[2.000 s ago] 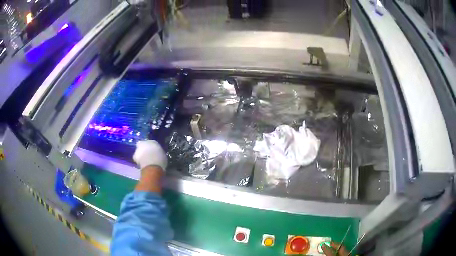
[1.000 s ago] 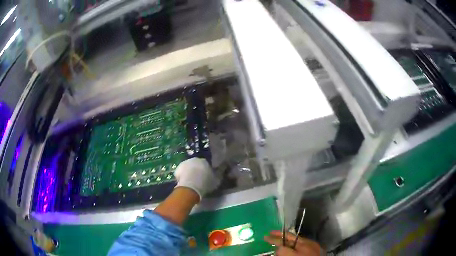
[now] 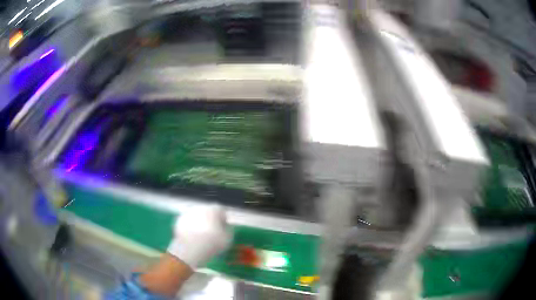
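Note:
The view is strongly blurred. A green printed circuit board (image 3: 203,146) in a black carrier lies on the conveyor in front of me, left of the white posts. My left hand (image 3: 201,233), in a white glove, is over the front rail and green panel, off the board. Its fingers are too blurred to tell whether they are closed or hold anything. My right hand is not in view.
Two white posts (image 3: 341,88) stand right of the board. Another board (image 3: 502,176) lies beyond them. Violet light (image 3: 82,146) glows at the left. A red button (image 3: 249,256) and a lit button sit on the green panel. A blue holder (image 3: 44,206) is at the left edge.
The head view has turned. The board has come out from the violet light to the right. My left hand has drawn back from the carrier to the front rail. My right hand with the tweezers has left the picture.

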